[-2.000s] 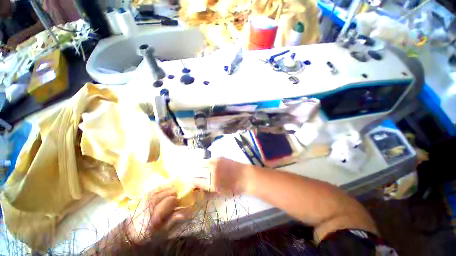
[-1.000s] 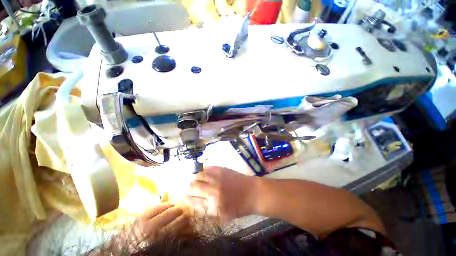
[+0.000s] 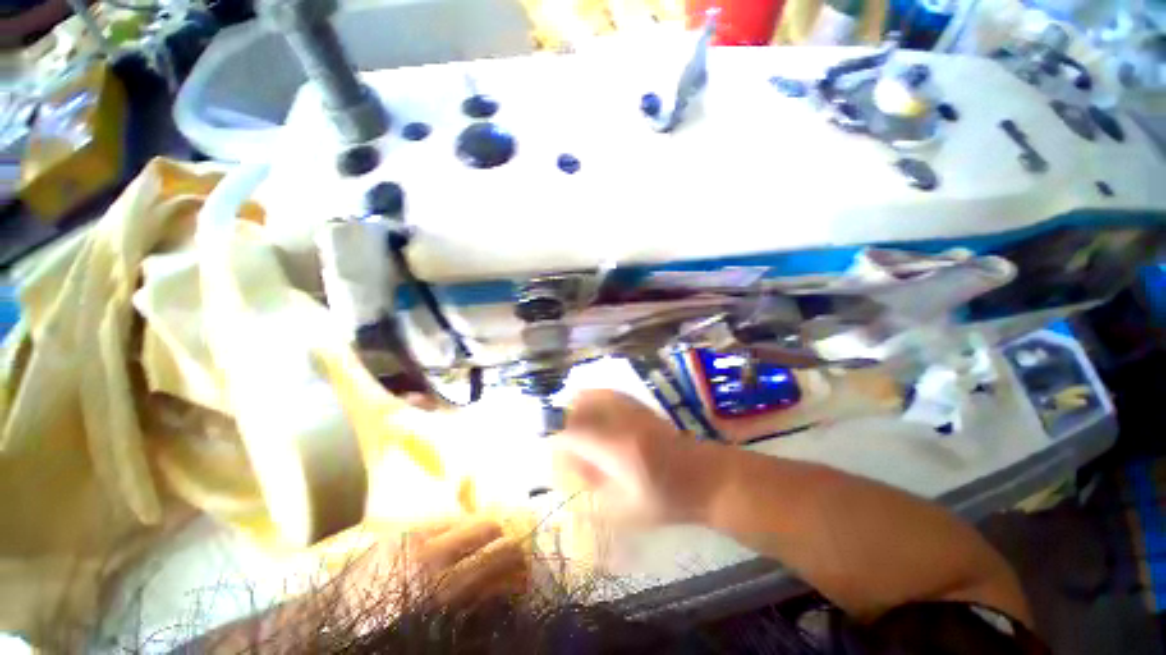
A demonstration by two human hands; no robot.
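Note:
Pale yellow fabric (image 3: 90, 371) lies heaped left of the sewing machine (image 3: 742, 166) and runs toward the lit needle area. A curved cream band (image 3: 301, 435) stands in front of it. My right hand (image 3: 627, 461) is blurred, beside the presser foot (image 3: 552, 412); its fingertips are lost in glare, so I cannot tell whether they grip cloth. My left hand (image 3: 448, 563) lies low on the cloth left of the needle, fingers together, partly hidden by hair; its grip is unclear.
A phone (image 3: 744, 381) with a lit screen lies under the machine arm, beside dark slim tools (image 3: 678, 394). White scraps (image 3: 944, 390) and a small tray (image 3: 1059, 378) are at the right. A white tub (image 3: 230, 90) and yellow box (image 3: 74, 141) stand behind left.
The view has moved closer to the machine over the two seconds, then shifted so the machine sits further right. My right hand has blurred beside the needle. The cream band shows larger than at first.

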